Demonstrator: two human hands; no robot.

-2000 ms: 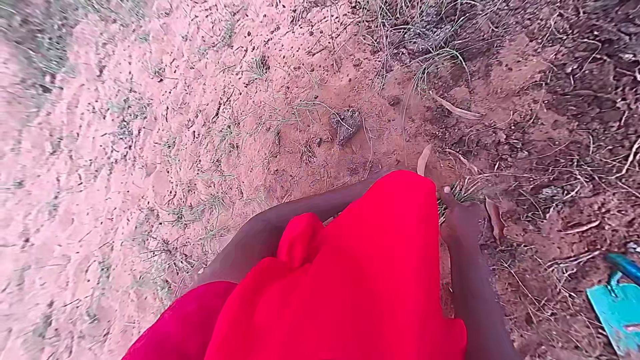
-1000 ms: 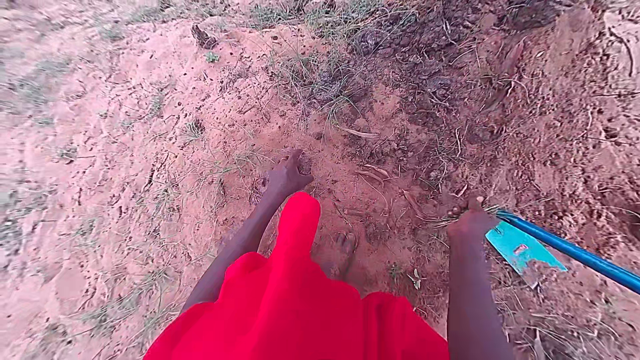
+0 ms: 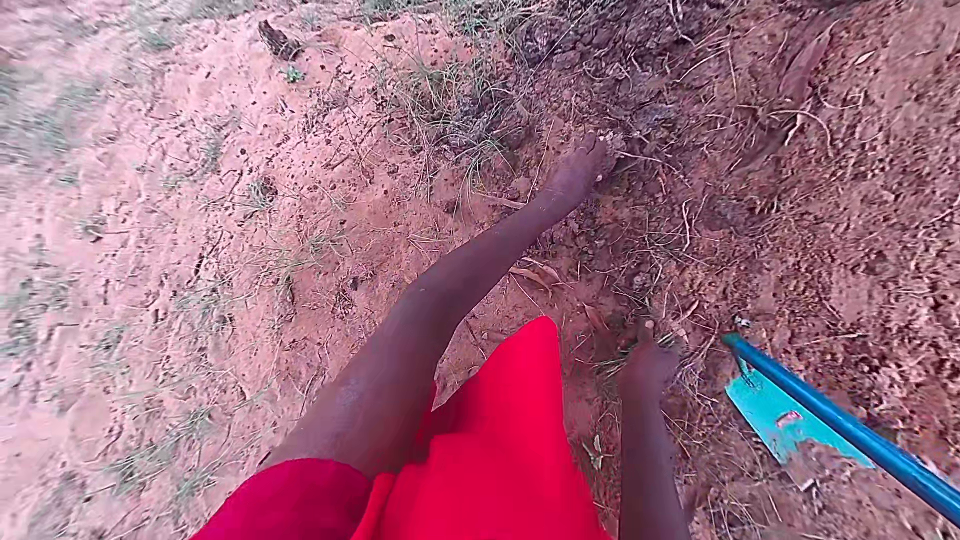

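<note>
My left hand reaches forward to the dark, loosened soil, its fingers touching or just above pale roots; whether it grips any is unclear. Nearer to my body, my right hand is low over the ground with its fingers curled around a tuft of grass. To the right of that hand lies a hoe with a turquoise metal blade and a blue handle; neither hand touches it. Soil covers part of the blade. Red cloth of my clothing hangs between my arms.
Reddish sandy soil with sparse grass spreads to the left and ahead. Dug, darker earth with exposed roots lies at the upper right. A dark clod or stump piece sits at the upper left. Dry leaves lie between my hands.
My left hand has moved forward and right, from the paler sand to the dark soil. My right hand stays low near the hoe, which has come more fully into view since the earliest frame.
</note>
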